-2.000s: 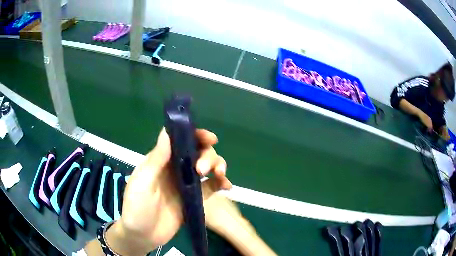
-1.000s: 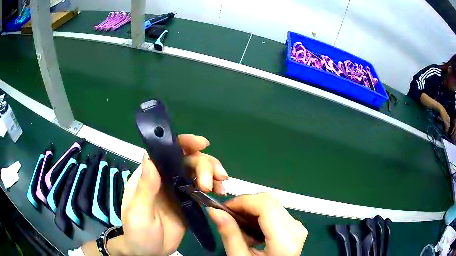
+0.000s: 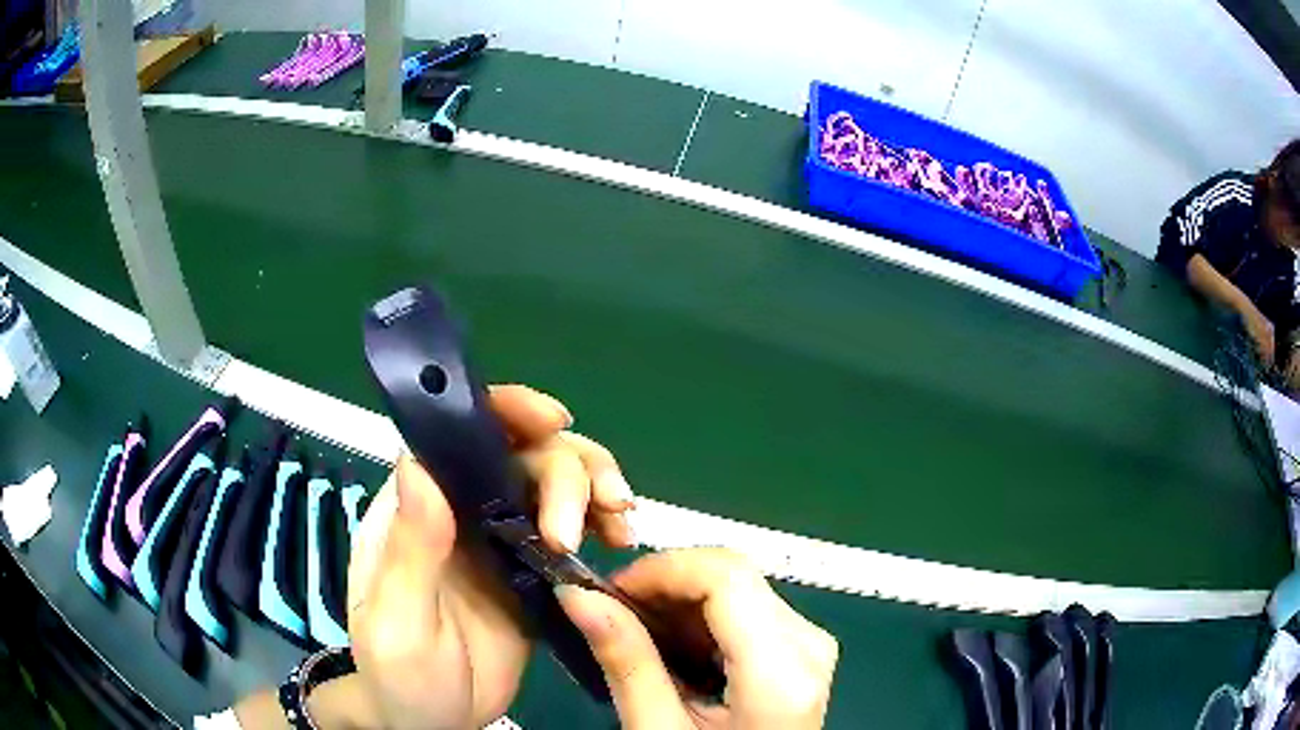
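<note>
My left hand (image 3: 442, 613) holds a black pen body (image 3: 454, 428) upright and tilted, its wide curved end with a round hole at the top. My right hand (image 3: 727, 642) grips a slim dark craft knife (image 3: 573, 571), with its blade end against a slot in the middle of the pen body. The knife's handle is mostly hidden in the fingers. The pen's lower end is partly hidden behind my right hand.
Blue-and-black pens (image 3: 292, 556) and pink-and-black ones lie in a row at left. Black bodies (image 3: 1055, 670) lie at lower right. Beyond the green conveyor (image 3: 713, 314) are a blue bin (image 3: 941, 250) of pink parts and a person (image 3: 1233, 257). A grey post (image 3: 136, 214) stands left.
Since two seconds ago, my right hand has come up with the knife to the pen body, and the pen has turned and tilted left. Over the last second both hands have shifted slightly left.
</note>
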